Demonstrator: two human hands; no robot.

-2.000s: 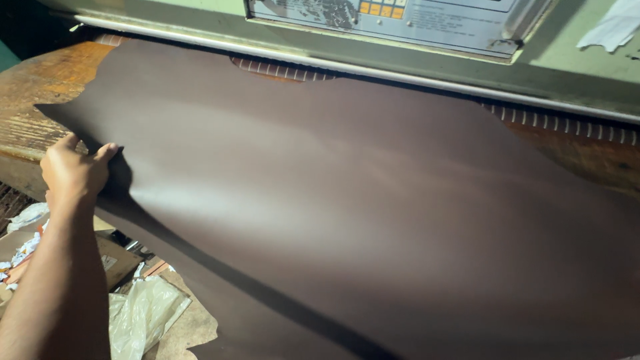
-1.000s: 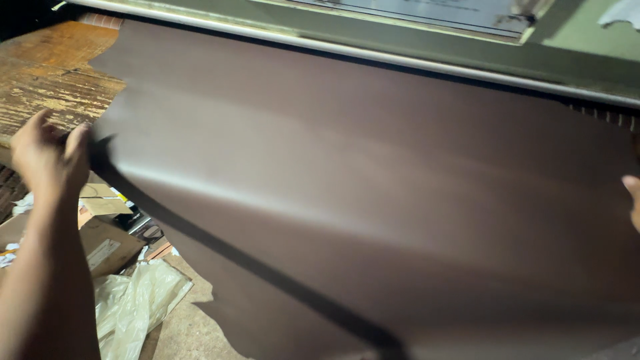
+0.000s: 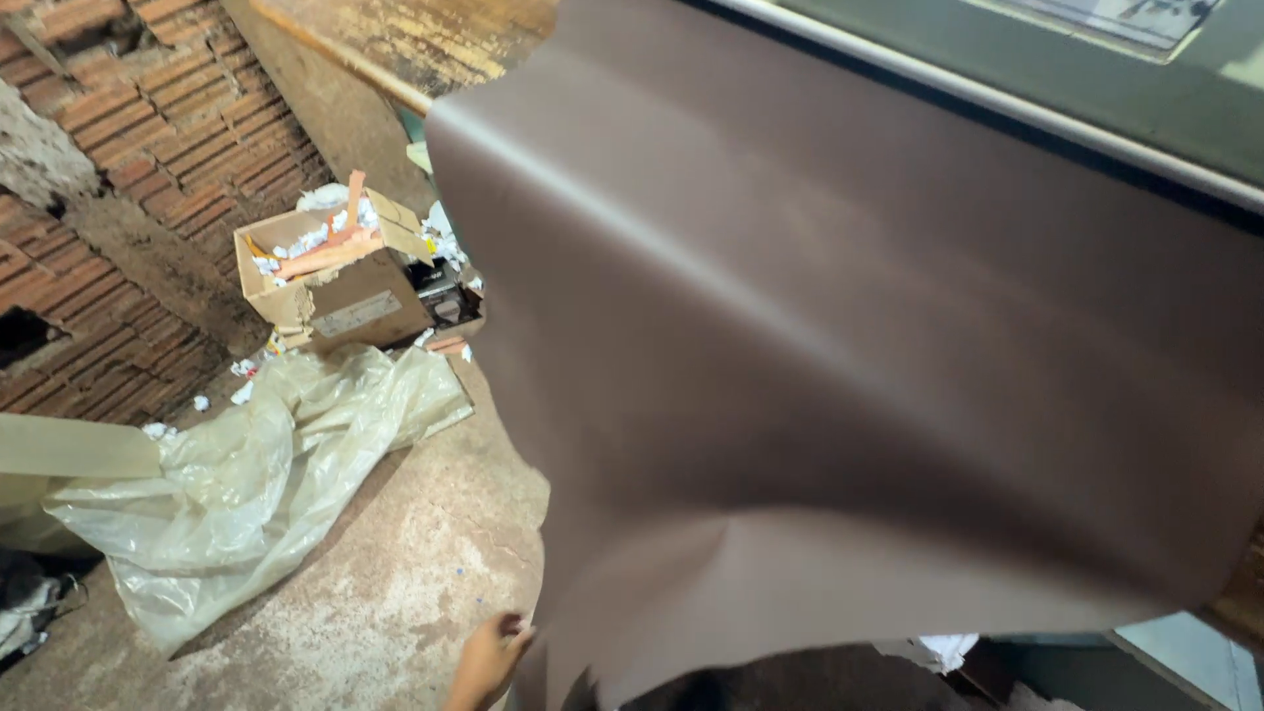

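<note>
A large brown leather hide (image 3: 790,326) lies over the wooden table and hangs over its near edge, with a fold line running diagonally across it. At the bottom, my left hand (image 3: 494,652) is at the hide's left hanging edge, its fingers curled close to the material; whether they pinch it is not clear. My right hand is out of the picture. Along the far side, the hide reaches the metal bar (image 3: 987,94) of a green machine (image 3: 1116,89).
A worn wooden tabletop (image 3: 425,39) shows at the upper left. On the concrete floor (image 3: 415,553) are an open cardboard box (image 3: 365,296) with scraps and a crumpled plastic sheet (image 3: 286,474). A brick wall (image 3: 168,128) stands at left.
The view has swung left and down. My left hand has gone from the hide's left corner by the table to its lower hanging edge. My right hand, partly seen a second ago, has left the view.
</note>
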